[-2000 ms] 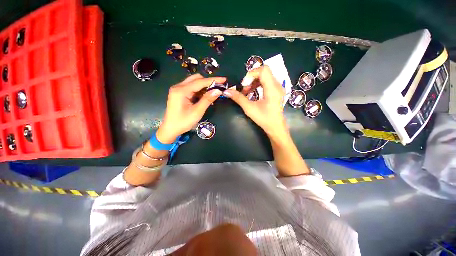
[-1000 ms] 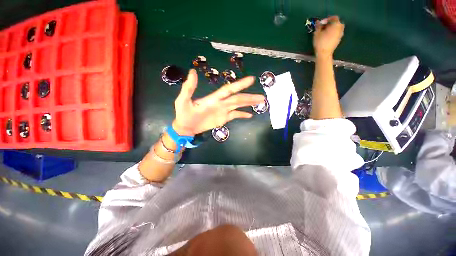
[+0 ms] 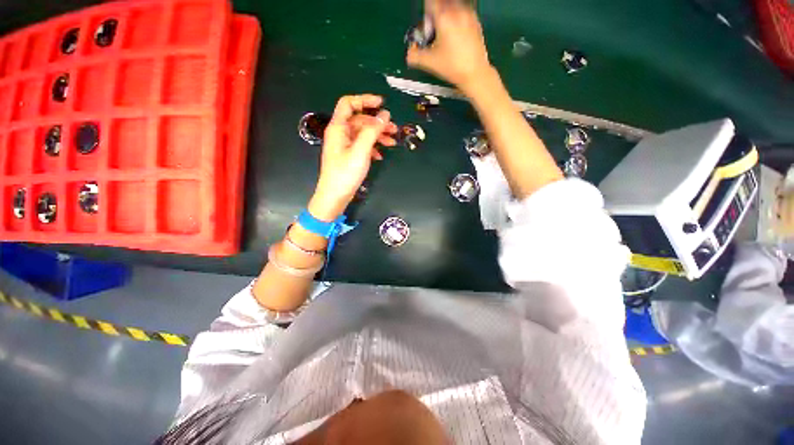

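Note:
My right hand (image 3: 457, 48) is raised at the top of the bench, blurred and partly cut off by the frame edge. A round unit (image 3: 420, 36) with a silver rim is between its thumb and fingers. My left hand (image 3: 348, 143) has curled fingers over the dark-and-gold parts (image 3: 413, 136); whether it grips one is hidden. Another dark-and-gold part (image 3: 427, 105) lies above. Loose round units lie near me (image 3: 394, 231), by the white sheet (image 3: 464, 187) and at the upper right (image 3: 574, 60). A dark disc (image 3: 312, 128) is left of my left hand.
A stacked red tray (image 3: 161, 135) with dark round parts in some pockets is at left. A pale metal strip (image 3: 592, 122) runs diagonally behind. The white sheet (image 3: 496, 195) is partly under my right arm. A white bench instrument (image 3: 666, 174) and another person's sleeve (image 3: 740, 304) are at right.
My right hand left a unit at the upper right and moved left to another unit. My left hand curled its spread fingers and moved over the dark-and-gold parts. The camera view shifted slightly.

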